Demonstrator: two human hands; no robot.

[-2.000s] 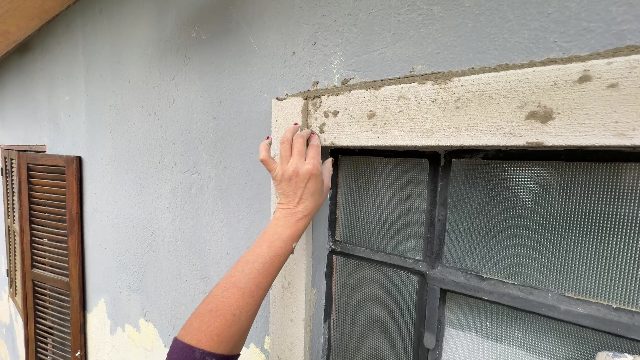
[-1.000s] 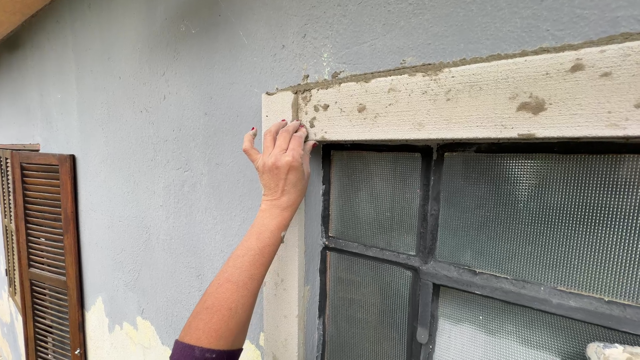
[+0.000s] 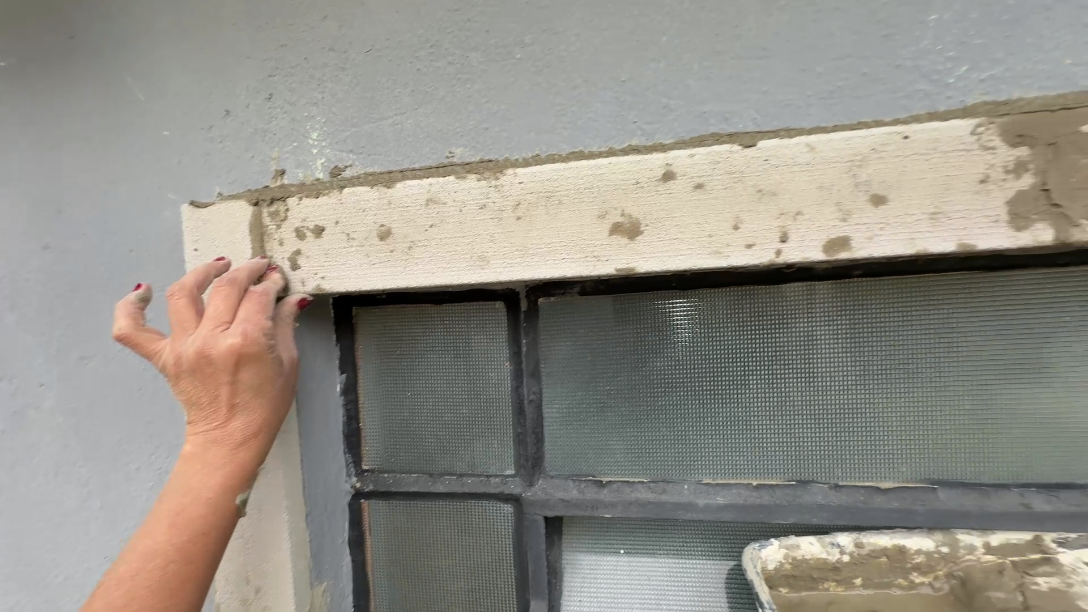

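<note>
My left hand (image 3: 228, 340), its fingers bent and smeared with mortar, touches the lower end of the mortar joint (image 3: 257, 229) at the frame's upper left corner. That joint lies between the pale upright trim (image 3: 259, 527) and the pale horizontal trim piece (image 3: 476, 225) over the window. Grey-brown mortar (image 3: 510, 163) runs along the top edge of the horizontal piece, and a wider patch (image 3: 1050, 170) covers its right part. At the lower right shows a mortar-smeared container (image 3: 918, 561) with wet mortar inside. My right hand is out of view.
Dark metal bars (image 3: 680, 495) divide the textured glass panes (image 3: 765, 382) below the trim. The grey painted wall (image 3: 85, 212) surrounds the trim above and on the left.
The mortar container has come into fuller view at the lower right. The view has shifted right, and the wooden shutters are out of frame. My left hand stays at the corner joint.
</note>
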